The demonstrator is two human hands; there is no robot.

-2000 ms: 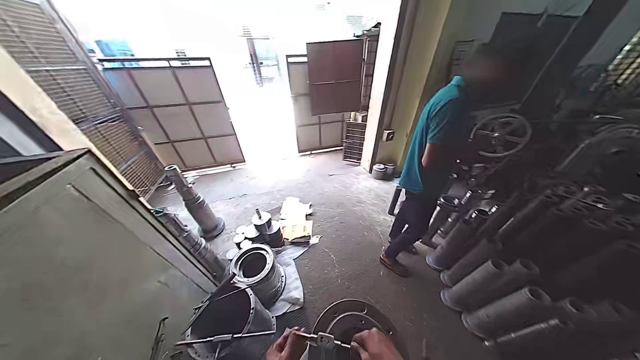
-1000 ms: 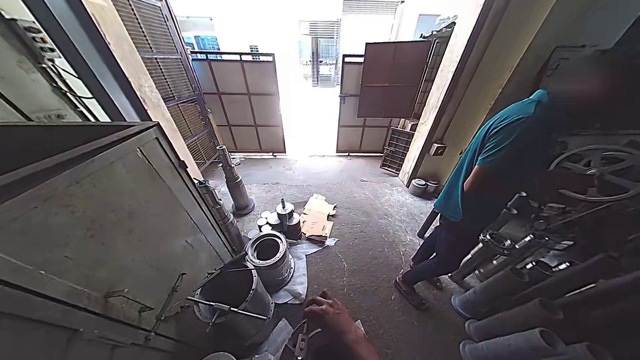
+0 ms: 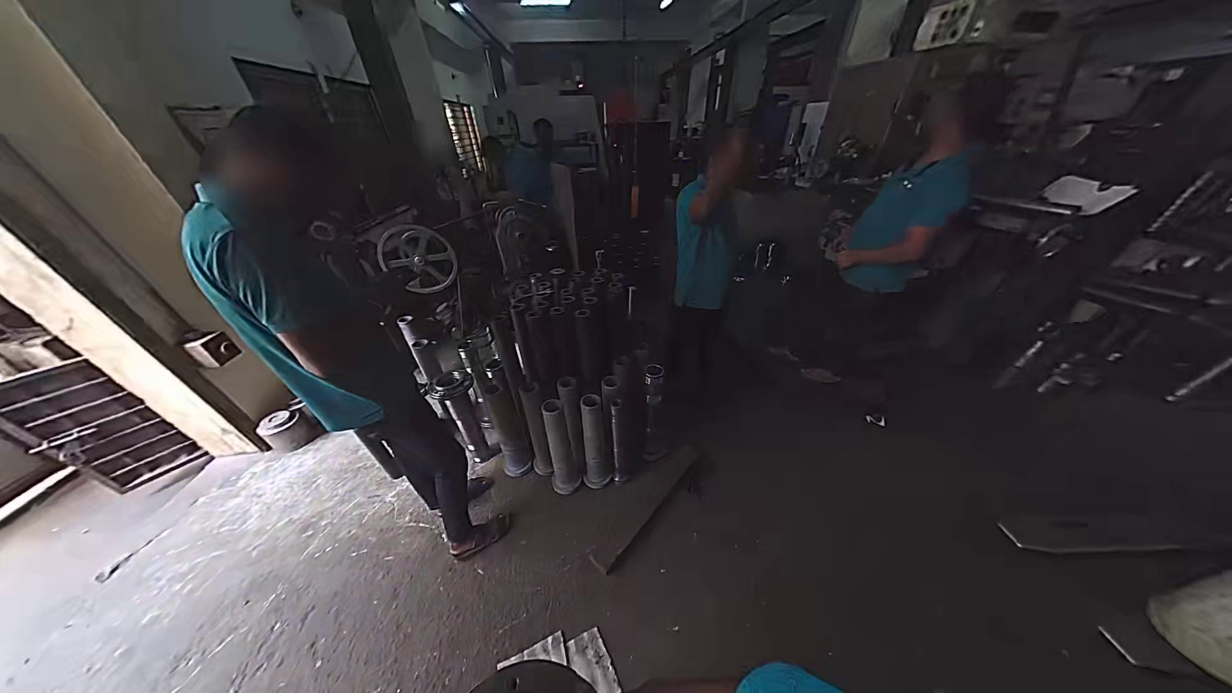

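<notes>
Neither of my hands shows in the head view. At the bottom edge a teal sleeve (image 3: 787, 678) and a strip of forearm are cut off by the frame; I cannot tell whose they are. Left of them is the top of a dark round object (image 3: 534, 678), with pale flat sheets (image 3: 592, 656) behind it. Farther off, many metal tubes with flanged ends (image 3: 594, 438) stand upright on the floor. A spoked handwheel (image 3: 418, 258) is behind them on the left.
A person in a teal shirt (image 3: 279, 318) stands close on the left, beside the tubes. Two more people (image 3: 703, 241) (image 3: 900, 231) are farther back. A flat plank (image 3: 645, 510) lies before the tubes. Metal parts and benches (image 3: 1078, 207) line the right side.
The view has swung far to the right, from the gate to the workshop interior. My hands, seen earlier at a metal tool low in the frame, are out of view.
</notes>
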